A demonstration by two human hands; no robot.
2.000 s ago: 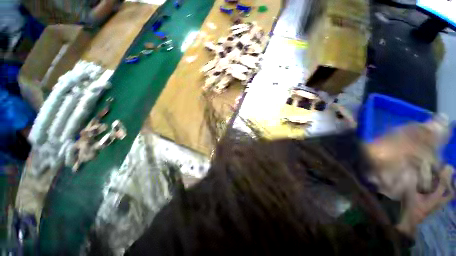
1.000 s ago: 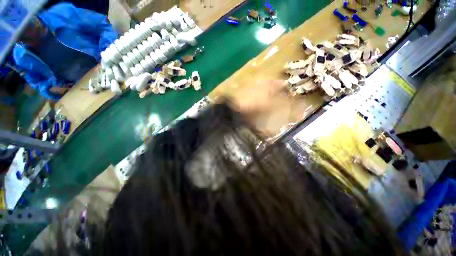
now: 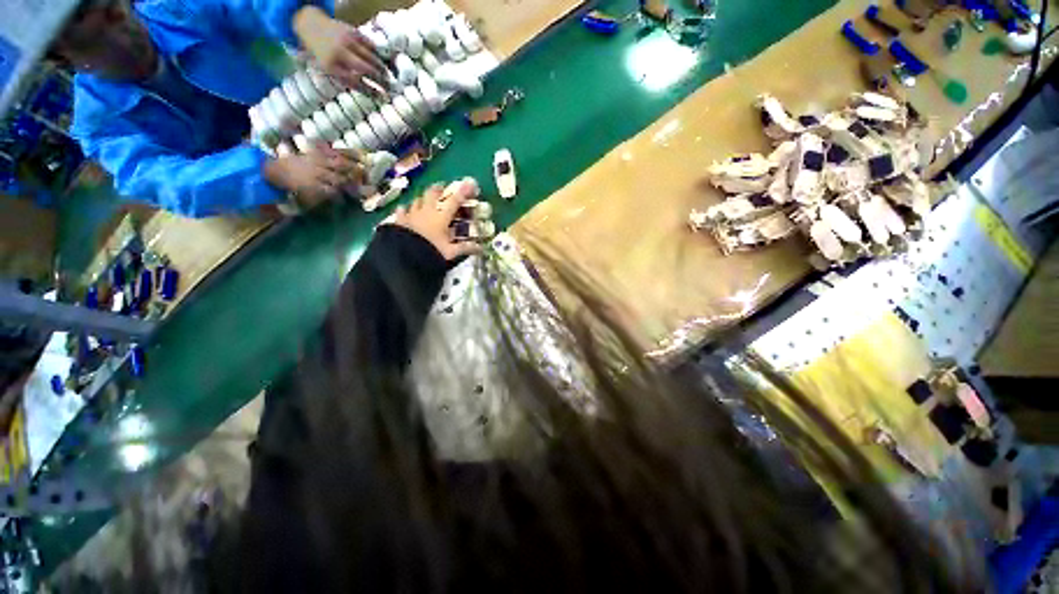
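My left hand [image 3: 432,221], in a black sleeve, reaches to the near edge of the green belt. Its fingers are curled around a small cluster of beige housings [image 3: 474,221]; how many is hidden. One more beige housing [image 3: 504,173] lies alone on the belt just beyond. A large heap of beige housings with black squares [image 3: 827,174] lies on the brown board [image 3: 627,221]. My right hand is not in view.
A person in blue [image 3: 192,110] works across the belt [image 3: 267,313], hands at rows of white housings [image 3: 360,104]. Blue cylinders [image 3: 906,56] lie beyond the heap. Black pads [image 3: 946,415] lie by the yellow sheet [image 3: 859,371] at right. Dark hair blocks the lower middle.
My left hand has come into clear view at the belt's small group of beige housings and has closed around some. The other person's hands have reached in at the white housings. The view has shifted left.
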